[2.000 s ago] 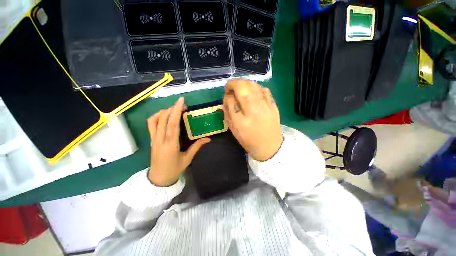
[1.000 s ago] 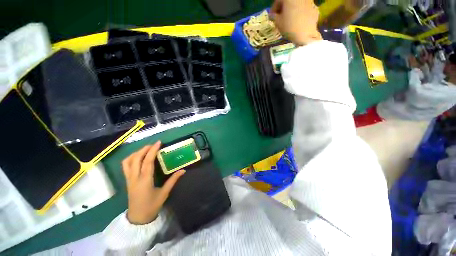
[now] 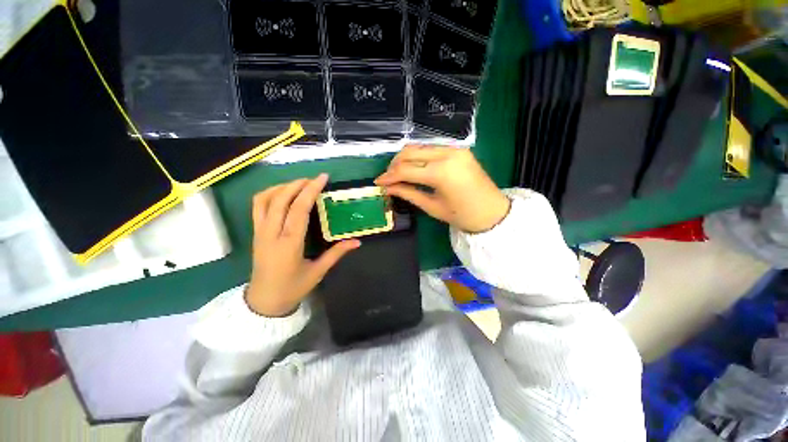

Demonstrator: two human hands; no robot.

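Note:
A black phone case lies over my lap at the bench edge, its top end on the green mat. A green circuit board with a cream rim sits in its upper part. My left hand grips the case's left side, thumb below the board and fingers at its upper left. My right hand is at the board's upper right corner, fingertips pinched together there. Whether a small piece is between the fingertips cannot be told. The case's camera hole is hidden by my right hand.
Logo panels in clear plastic lie ahead. Yellow-edged black skins lie over a white tray at left. At right, upright black cases, one bearing a board, stand beside a blue box of beige pieces. A round stool stands lower right.
My right hand was at the blue box one second ago and is now back at the board's right corner. My left hand has stayed on the case.

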